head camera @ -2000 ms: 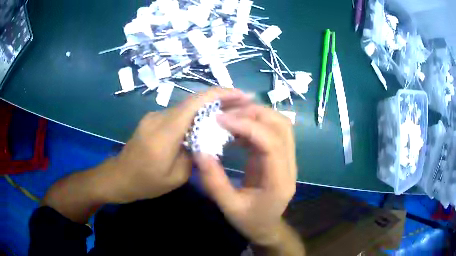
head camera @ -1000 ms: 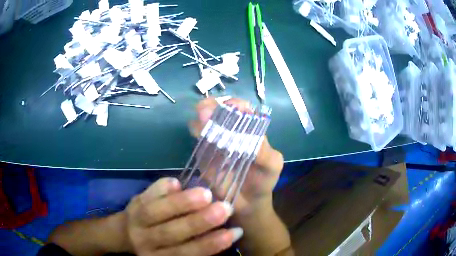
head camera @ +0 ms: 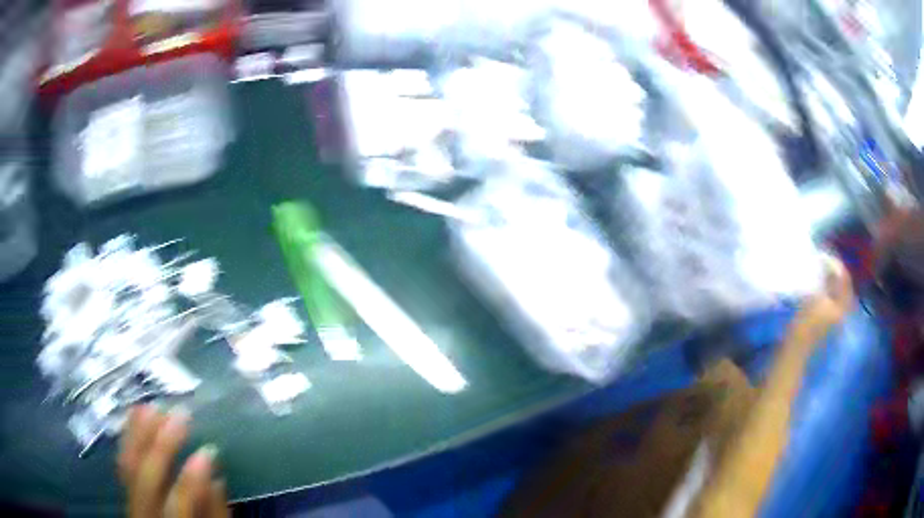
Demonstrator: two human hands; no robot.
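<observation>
The picture is blurred. My left hand (head camera: pixel 170 470) is at the bottom left, cut off by the lower edge. Its fingers show apart, with nothing seen between them, just below the pile of flagged rods (head camera: pixel 117 324). My right hand (head camera: pixel 833 288) is at the far right beside the clear plastic bags (head camera: pixel 699 223), small and blurred. Whether it holds anything cannot be told. The bunch of flagged rods cannot be made out. The green cutter (head camera: pixel 306 268) lies on the mat beside the steel ruler (head camera: pixel 390 319).
A clear box with white pieces (head camera: pixel 547 273) stands near the front edge. Another clear box (head camera: pixel 142 137) is at the back left, before a red bin (head camera: pixel 137 56). A cardboard box (head camera: pixel 608 445) is below the bench. A dark purple thing (head camera: pixel 326 121) lies behind the cutter.
The view has swung to the right. My hands have moved apart: the right one out to the far right, the left one to the bottom left. The rod bunch no longer shows between them.
</observation>
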